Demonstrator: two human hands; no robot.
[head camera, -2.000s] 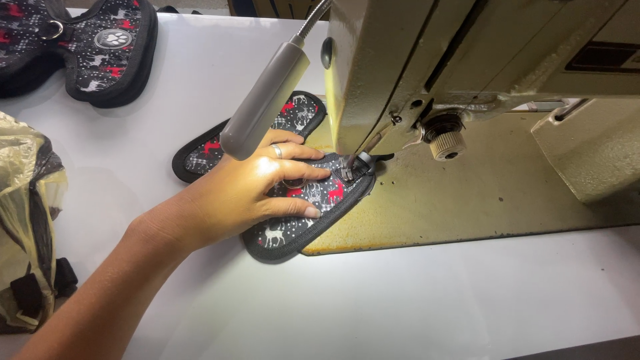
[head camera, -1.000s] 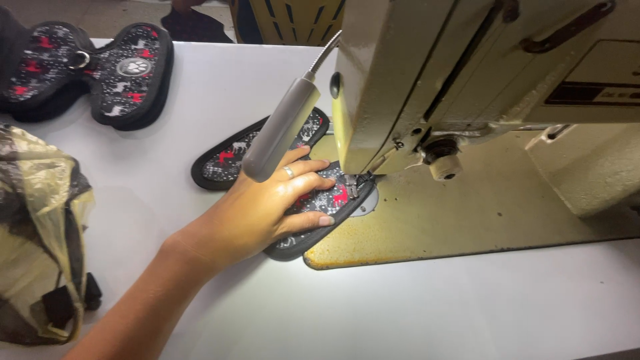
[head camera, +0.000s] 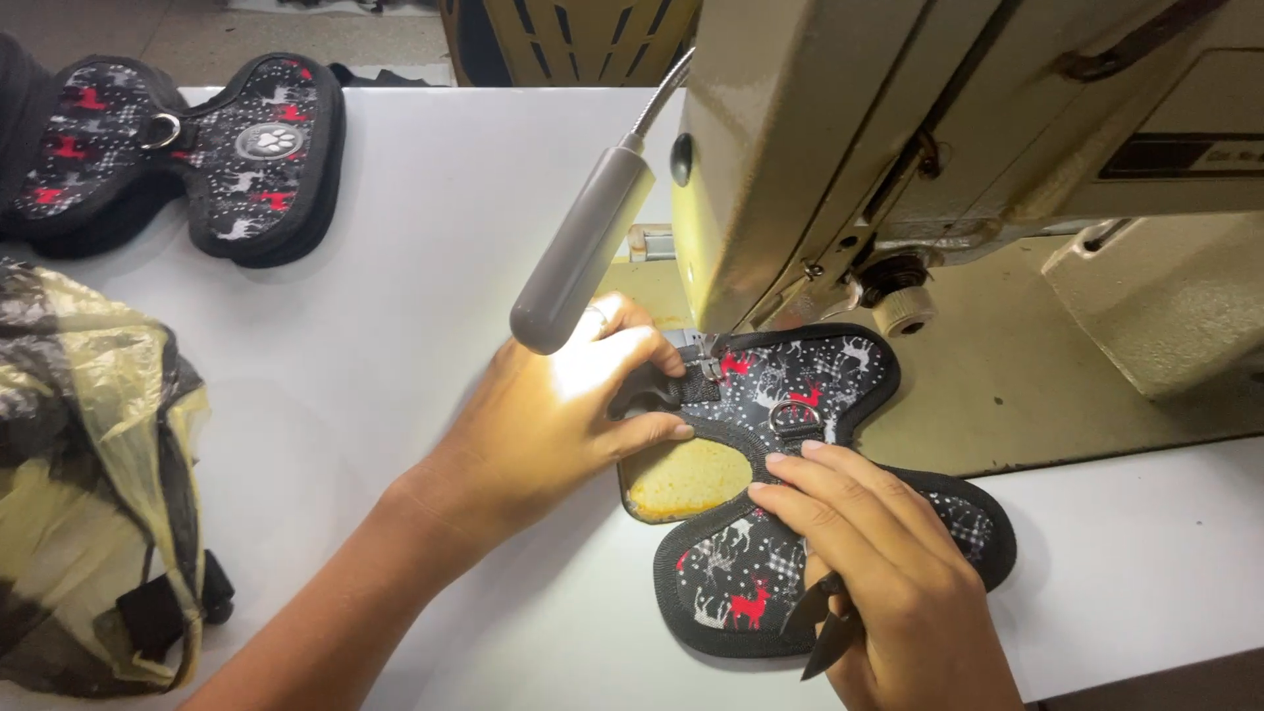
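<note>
A black fabric pet harness panel (head camera: 721, 558) with red and white deer and a metal D-ring (head camera: 796, 421) lies across the bed of an industrial sewing machine (head camera: 790, 158). Its upper left part, with black webbing, is at the presser foot (head camera: 707, 363). My left hand (head camera: 553, 405) pinches the black webbing at that edge, thumb on the binding. My right hand (head camera: 879, 553) rests fingertips on the panel's middle and holds small dark thread snips (head camera: 829, 627) in the palm, blades pointing down-left.
A grey gooseneck lamp (head camera: 583, 247) hangs over my left hand. Similar harness panels (head camera: 267, 158) are stacked at the upper left of the white table (head camera: 415, 197). A translucent yellowish plastic bag (head camera: 99, 474) with black items lies at the left edge.
My right hand has come into view with the snips. The panel is turned and spread out, its D-ring now showing. My left hand has gone from lying flat on the panel to pinching the webbing.
</note>
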